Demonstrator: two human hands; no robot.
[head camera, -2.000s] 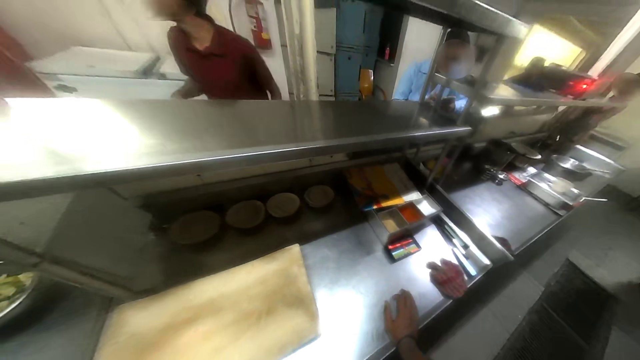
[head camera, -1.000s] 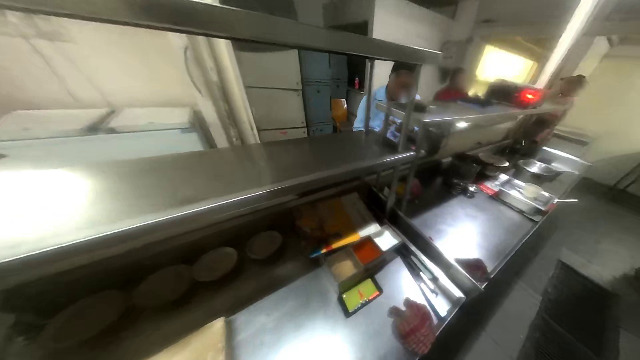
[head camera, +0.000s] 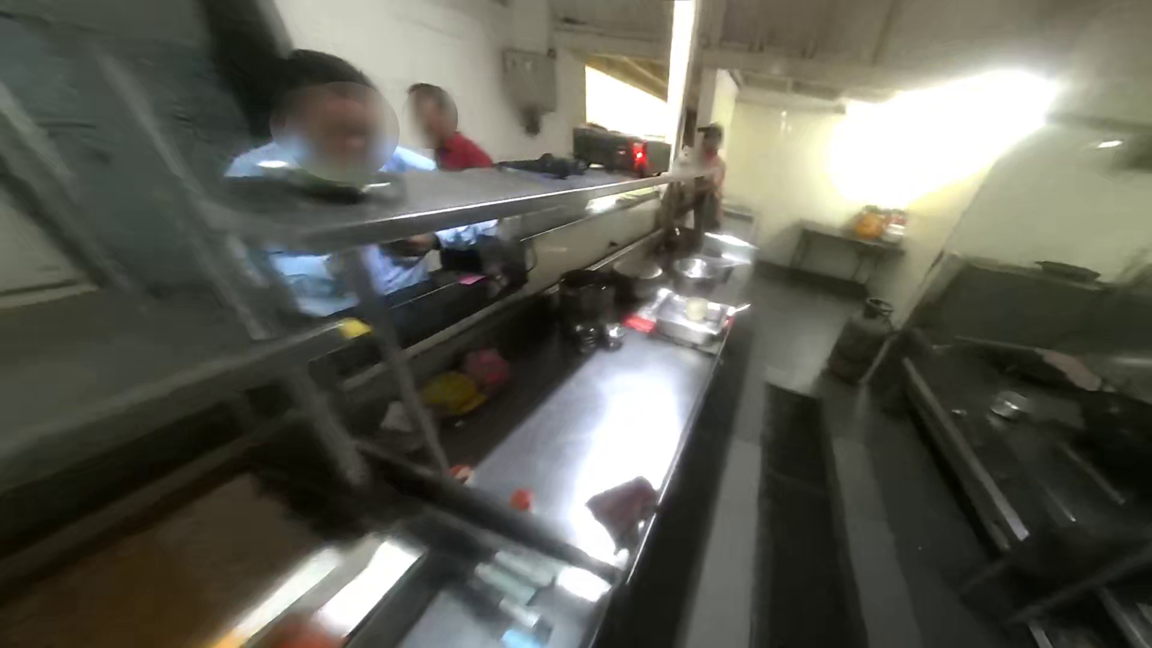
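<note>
Neither my left hand nor my right hand shows in the head view now. A long stainless steel counter (head camera: 576, 423) runs away from me. On its near right edge lies a crumpled dark red cloth (head camera: 623, 509), with a small orange-red item (head camera: 521, 499) to its left. Closer to me, blurred long-handled utensils (head camera: 513, 580) lie in a section at the bottom. A metal tray (head camera: 691, 317) holding a pale round container stands farther along, near a dark pot (head camera: 587, 297) and a steel bowl (head camera: 698, 270).
A steel shelf (head camera: 468, 200) on posts runs above the counter, with people behind it. Yellow and pink bundles (head camera: 453, 393) sit below the shelf. To the right are a floor mat (head camera: 792, 504), a gas cylinder (head camera: 861, 340) and a cooking range (head camera: 954, 450).
The view has swung far to the right along the counter. Two seconds ago a hand rested on the near counter beside a red checked cloth; no hand is in view now.
</note>
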